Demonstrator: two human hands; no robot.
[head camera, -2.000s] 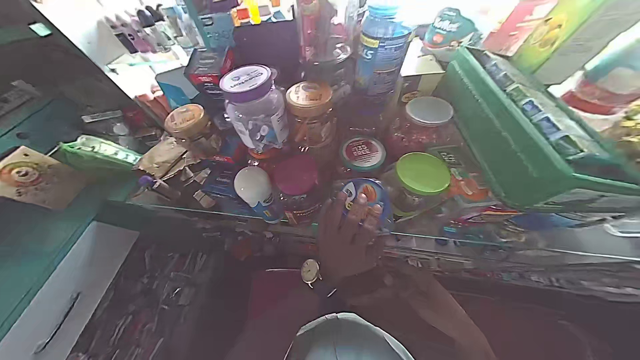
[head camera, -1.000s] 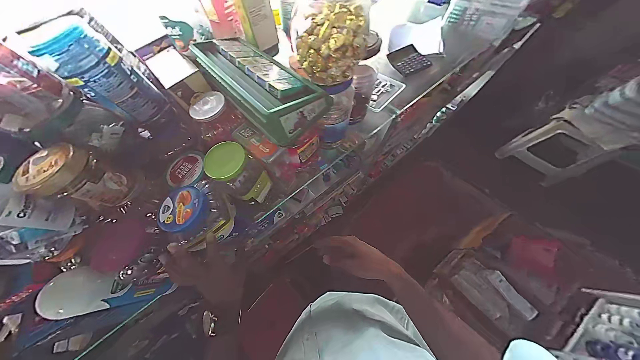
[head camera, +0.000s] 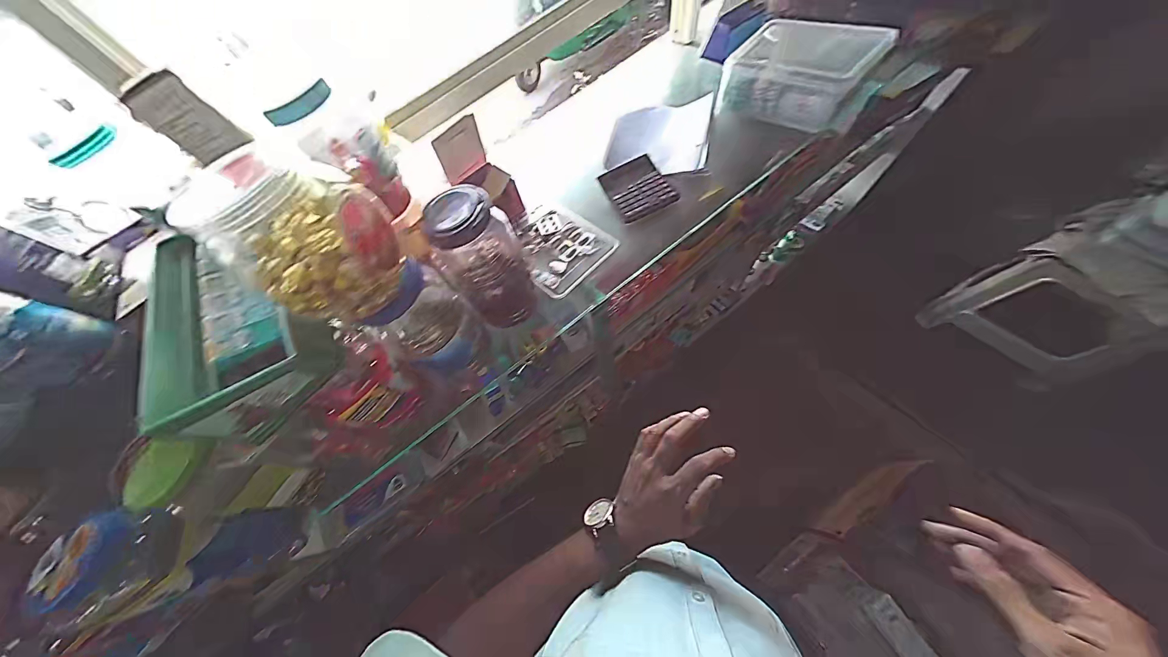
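My left hand (head camera: 673, 479), with a wristwatch (head camera: 599, 516) on its wrist, hangs in the air in front of the glass counter's edge (head camera: 547, 342); its fingers are spread and hold nothing. Farther right, my right hand (head camera: 1031, 584) is above the dark floor area, fingers apart and empty. Nearest the left hand on the counter are a dark-lidded plastic jar (head camera: 484, 260) and a large clear jar of gold-wrapped pieces (head camera: 319, 246). A calculator (head camera: 639, 189) and a small clear tray (head camera: 570, 251) lie to the right of the jars.
At left are a green display box (head camera: 173, 338), a jar's lime-green lid (head camera: 162, 470) and a blue-lidded container (head camera: 68, 561). A clear plastic bin (head camera: 803, 73) and an open notebook (head camera: 662, 137) rest at the counter's far end. A plastic stool (head camera: 1031, 310) stands at right.
The view has swung right along the counter. My left hand, earlier on the blue lid of a container, is off it and in the air. My right hand is farther from the counter.
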